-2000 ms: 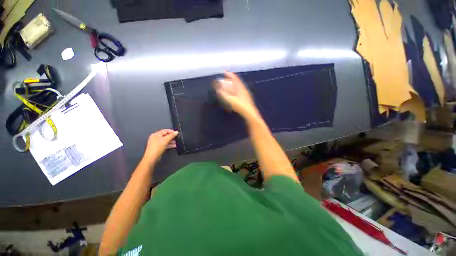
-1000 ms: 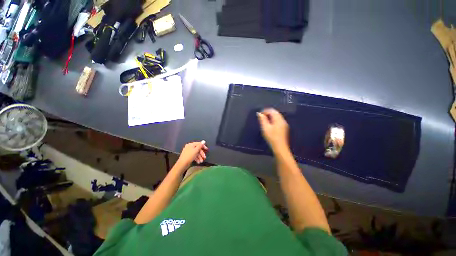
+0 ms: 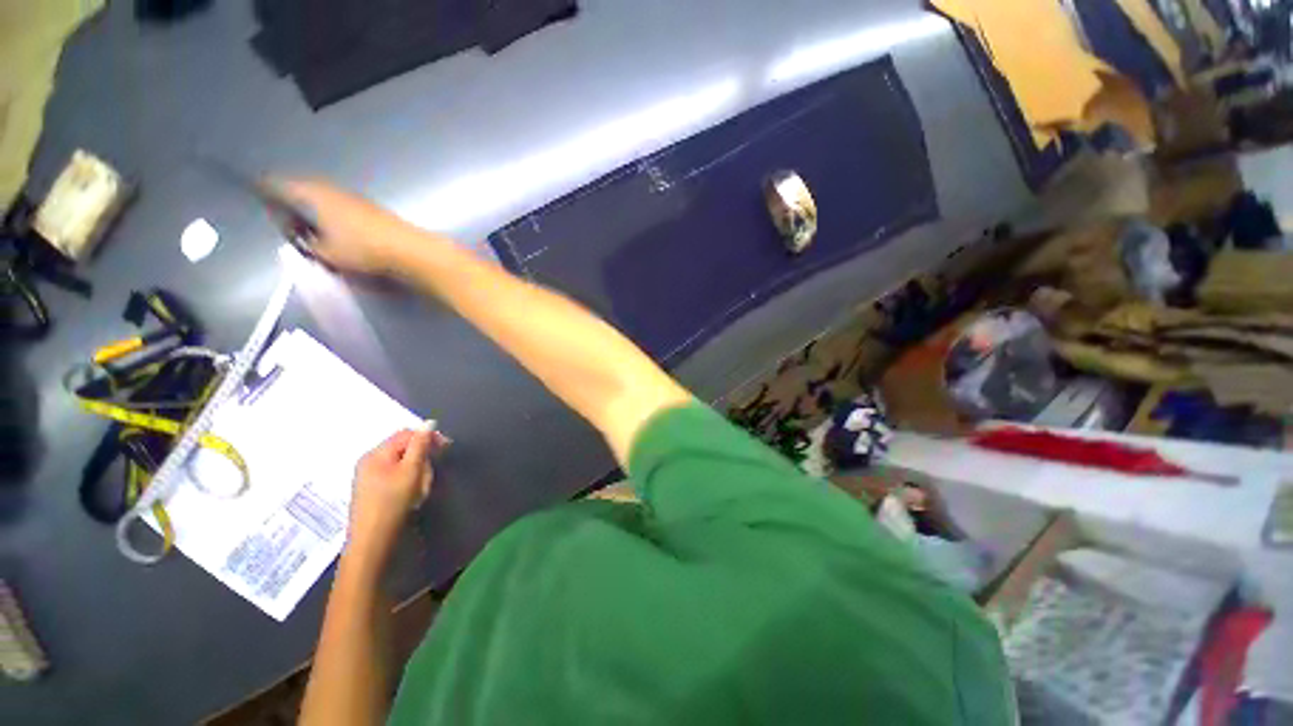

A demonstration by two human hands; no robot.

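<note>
The dark navy fabric lies on the table with white chalk lines near its edges. A silvery, dark pattern weight rests on it. My right hand is closed around the handles of the fabric shears, left of the fabric; the blades point up-left and are blurred, and the fingers partly hide the handles. My left hand is at the right edge of the printed sheet, fingers curled together. A small pale spot shows at its fingertips; I cannot tell whether it is held.
A yellow and black tape measure and a thin white measuring strip lie over the sheet's left side. A white chalk piece and a cream block lie further left. Dark fabric pieces and tan card patterns lie at the far side.
My right hand has left the fabric and reached left onto the shears. The weight, in my right hand's area earlier, now lies uncovered on the fabric. My left hand is now beside the sheet.
</note>
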